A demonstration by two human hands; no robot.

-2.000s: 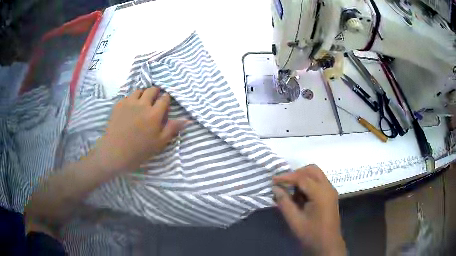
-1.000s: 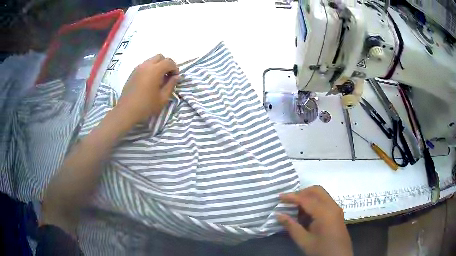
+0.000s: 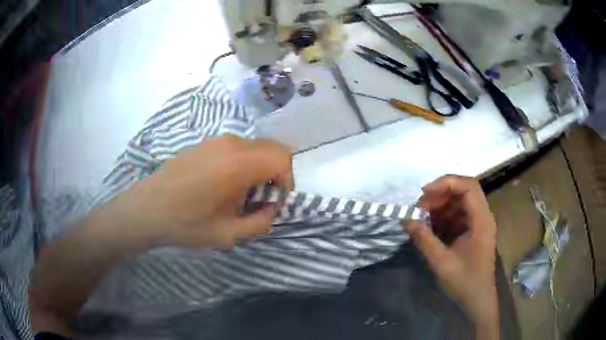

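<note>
A grey and white striped garment piece [image 3: 246, 265] hangs over the front of the table and my lap, with part of it lying on the tabletop. A narrow folded edge [image 3: 345, 207] of the same stripes is stretched between my hands. My left hand [image 3: 219, 192], slightly blurred, pinches its left end. My right hand [image 3: 458, 232] pinches its right end between thumb and fingers. The sewing machine's needle area [image 3: 276, 86] is behind my left hand, and the cloth is not under the foot.
On the machine bed lie a long thin metal tool [image 3: 349, 96], an orange-handled awl [image 3: 417, 111], black snips [image 3: 389, 64], black-handled scissors [image 3: 438, 86] and a red-and-black tool [image 3: 492, 89]. A tied striped bundle [image 3: 541, 265] sits on the brown carton [image 3: 578, 199] at right.
The cloth has been drawn toward me from the tabletop. My left hand has moved right and down, and a narrow edge is now held taut between both hands. The view has shifted right.
</note>
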